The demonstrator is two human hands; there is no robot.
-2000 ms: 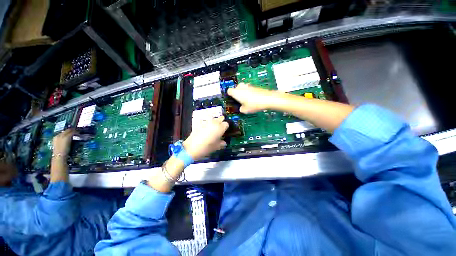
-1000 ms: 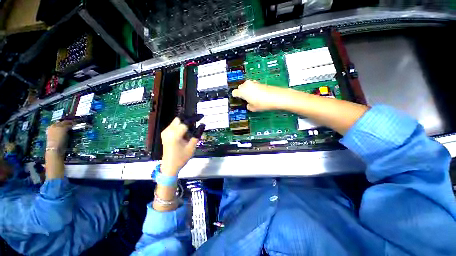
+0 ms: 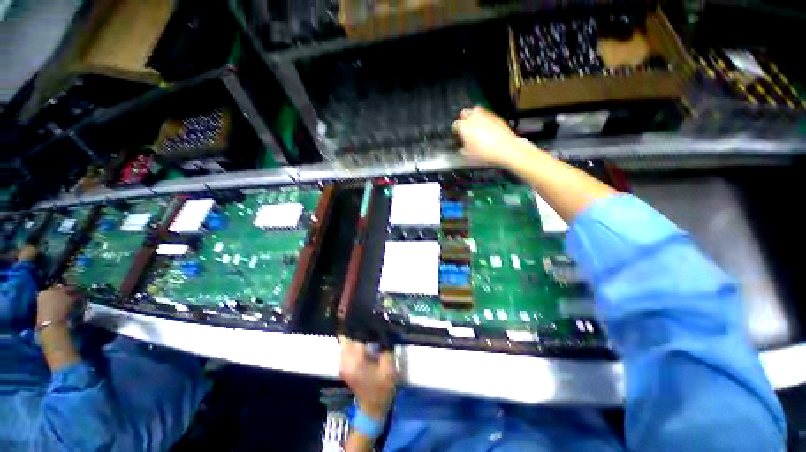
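The green circuit board (image 3: pixel 504 256) lies in a dark carrier with red-brown end bars in front of me. It bears white blocks (image 3: pixel 411 267) and a row of blue and amber-brown parts (image 3: pixel 455 274). My left hand (image 3: pixel 369 375) is at the front rail by the board's near left corner, closed around black components (image 3: pixel 376 332), which are blurred. My right hand (image 3: pixel 487 138) is raised beyond the board, at the right end of the clear plastic tray (image 3: pixel 380 119). Its fingers are curled, and whether they hold anything cannot be told. My right forearm covers part of the board's right side.
A silver rail (image 3: pixel 265 349) runs along the front. More boards (image 3: pixel 243 252) lie to the left, where another worker's hand (image 3: pixel 58 305) is at the rail. A cardboard box (image 3: pixel 601 88) of dark round parts stands behind. Bare metal plate (image 3: pixel 707 229) shows at right.
My right hand has left the board and moved back to the clear tray. My left hand has moved down to the front rail. The view has tilted up, showing more shelf.
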